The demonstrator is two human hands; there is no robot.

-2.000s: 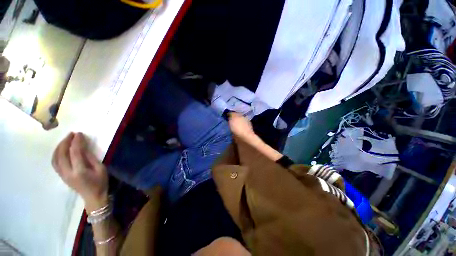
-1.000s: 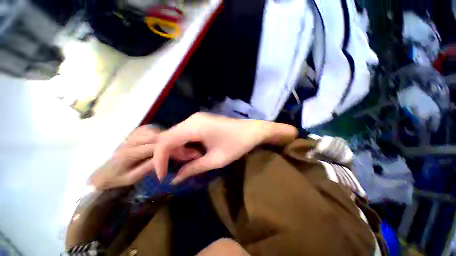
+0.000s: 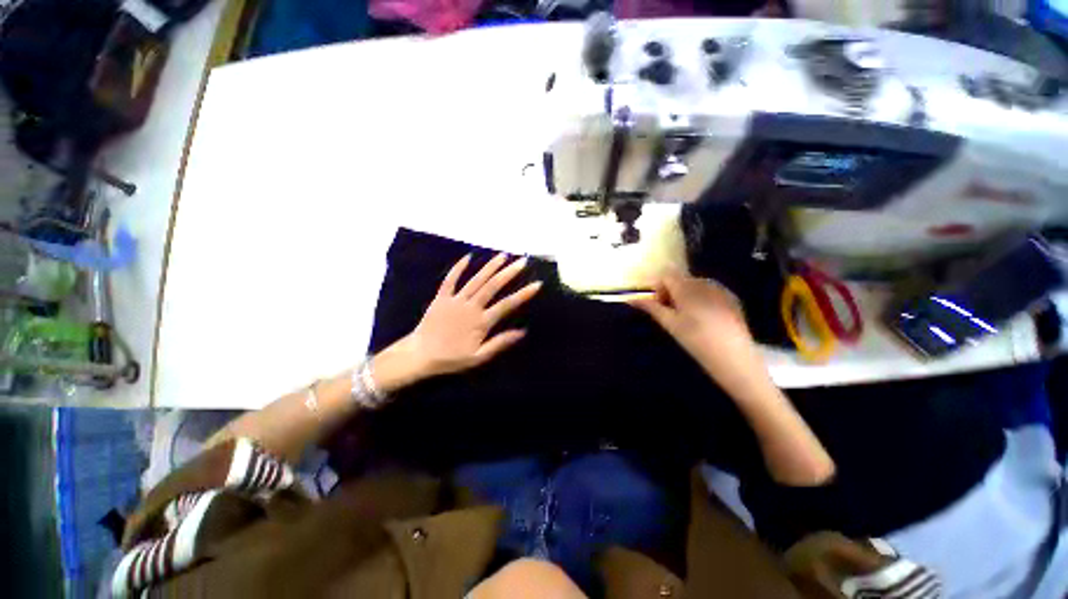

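A large black garment panel (image 3: 586, 374) lies on the front of the white table and hangs over its edge towards my lap. My left hand (image 3: 471, 316) rests flat on the panel with fingers spread. My right hand (image 3: 693, 309) pinches the panel's upper edge, just in front of the cream bed cover (image 3: 609, 272); a thin pale line shows along that edge. The presser foot and needle area (image 3: 627, 222) of the sewing machine (image 3: 703, 129) is just beyond, and the cloth edge is in front of it.
Scissors with yellow and red handles (image 3: 808, 318) lie right of my right hand, by a black pouch (image 3: 732, 252). A smartphone (image 3: 943, 322) lies further right. A blue crate (image 3: 100, 503) stands at lower left. More black and pale cloth (image 3: 914, 451) hangs at lower right.
The view has swung from my lap and the table's edge to the machine. My hands, earlier close together above my lap, are now apart on the black panel on the table.
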